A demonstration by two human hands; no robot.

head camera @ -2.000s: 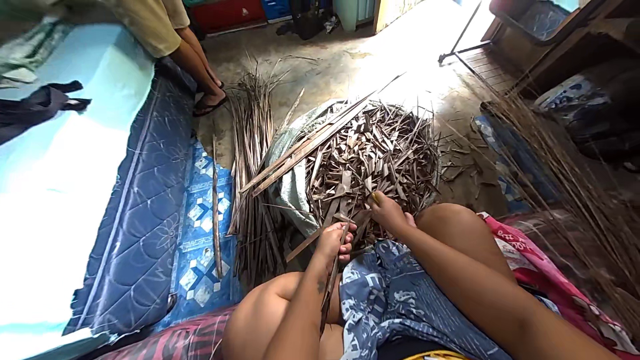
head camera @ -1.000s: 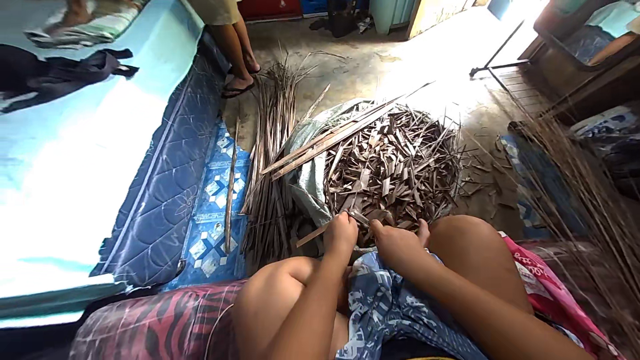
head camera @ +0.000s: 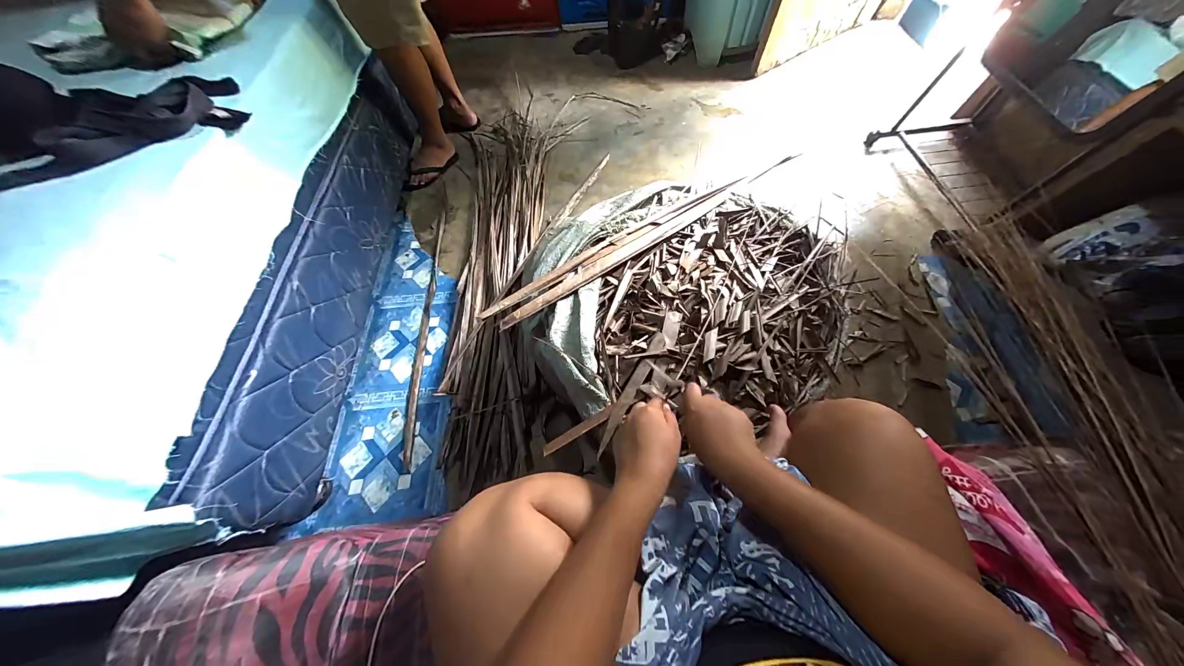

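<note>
My left hand [head camera: 647,439] and my right hand [head camera: 717,425] are close together over the near edge of a sack heaped with short pieces of dried palm leaf [head camera: 721,305]. Both are closed on brown leaf strips [head camera: 624,398], whose ends stick out to the left of my left hand. Fingers and arms hide much of what lies between the hands. Two long flat strips [head camera: 601,268] rest slantwise across the sack's rolled pale rim [head camera: 569,342]. A bundle of long dried leaves [head camera: 504,277] lies on the floor left of the sack.
A blue quilted mattress [head camera: 324,268] stands at left beside blue patterned flooring [head camera: 379,444] with a thin stick [head camera: 424,351] on it. A person in flip-flops [head camera: 433,166] stands behind. Thin brown stalks [head camera: 1064,324] rise at right, near a dark wooden frame [head camera: 1027,157].
My hands were apart two seconds ago and are now nearly together over the sack's near edge. The view has shifted left, so the scene sits farther right.
</note>
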